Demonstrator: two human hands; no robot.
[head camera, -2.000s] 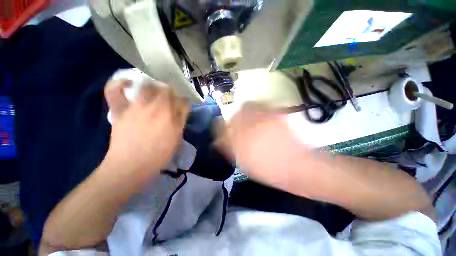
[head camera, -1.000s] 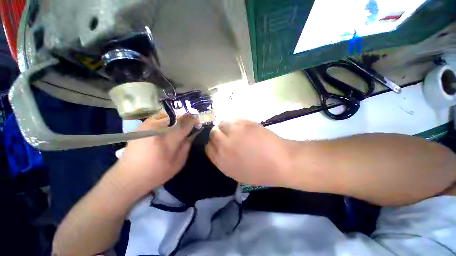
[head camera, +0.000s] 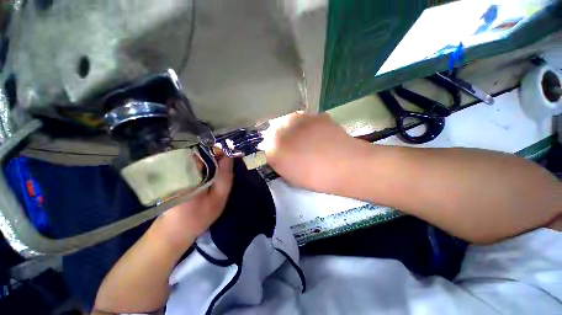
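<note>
The sewing machine head (head camera: 246, 55) fills the upper left, with its presser foot and needle area (head camera: 243, 144) at centre. A dark fabric piece (head camera: 248, 206) runs down from the presser foot, joined to a light grey panel (head camera: 265, 261) with thin dark edging. My left hand (head camera: 206, 206) is on the left edge of the dark fabric, its fingers partly hidden behind the cream knob (head camera: 161, 177) and curved guard. My right hand (head camera: 302, 151) is right beside the presser foot. Its fingertips are hidden by glare and the machine, so its hold is unclear.
Black-handled scissors (head camera: 420, 126) and a slim metal tool (head camera: 471, 89) lie right of the needle. A white tape roll (head camera: 542, 89) stands at the right. The green-framed panel (head camera: 351, 61) hangs above. The table's green ruler edge (head camera: 345, 224) runs below my right forearm.
The view has moved closer to the machine head. My right hand has moved from the dark fabric up beside the presser foot. My left hand stays at the fabric's left side.
</note>
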